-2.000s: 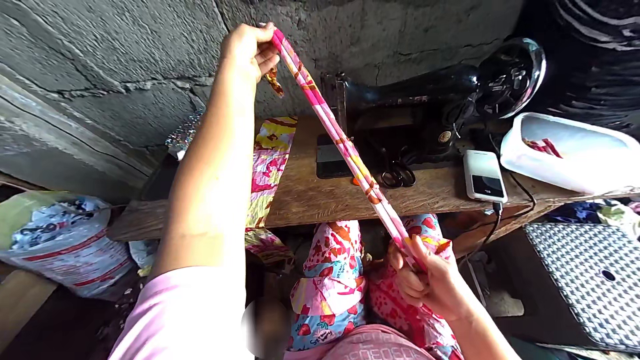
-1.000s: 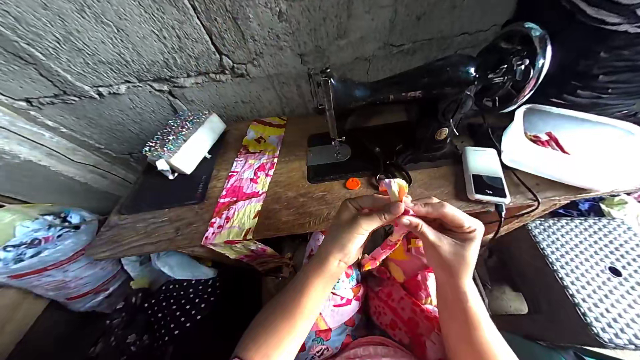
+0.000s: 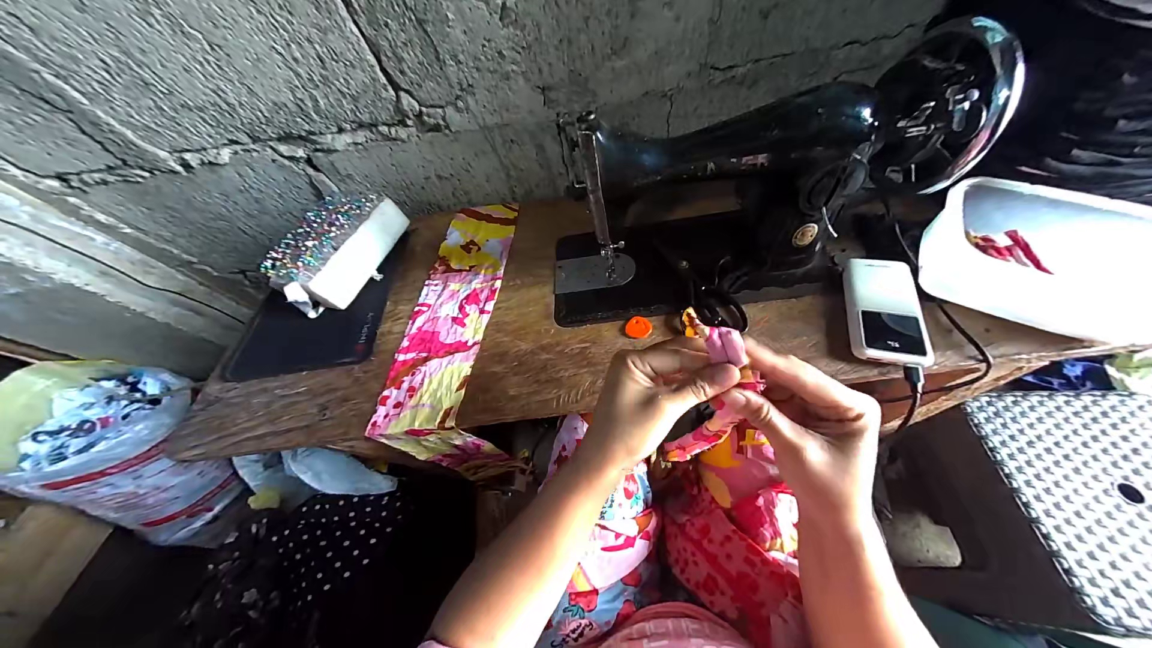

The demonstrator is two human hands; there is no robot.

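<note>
My left hand [image 3: 661, 396] and my right hand [image 3: 801, 418] meet just in front of the table's edge, both pinching a narrow pink patterned fabric strip [image 3: 725, 346]. The strip's bunched upper end sticks up between the fingertips, and part of it hangs below them. Right behind the fingers lie scissors [image 3: 720, 310] with black handles, and an orange disc [image 3: 638, 327] is to their left. A black sewing machine [image 3: 738, 153] stands behind. Left of it, a pink and yellow fabric piece [image 3: 450, 315] drapes over the table edge. More patterned fabric [image 3: 729, 540] lies on my lap.
A white power bank [image 3: 886, 310] with a plugged cable and a white plastic tub [image 3: 1035, 270] holding red scraps are at the right. On the left, a foam block of pins [image 3: 337, 252] rests on a dark flat case [image 3: 310, 328]. A scrap-filled sack [image 3: 135, 450] stands below left.
Two seconds ago my hands held the strip stretched out diagonally, left hand high. Both have since come together low in front, with the strip gathered between them.
</note>
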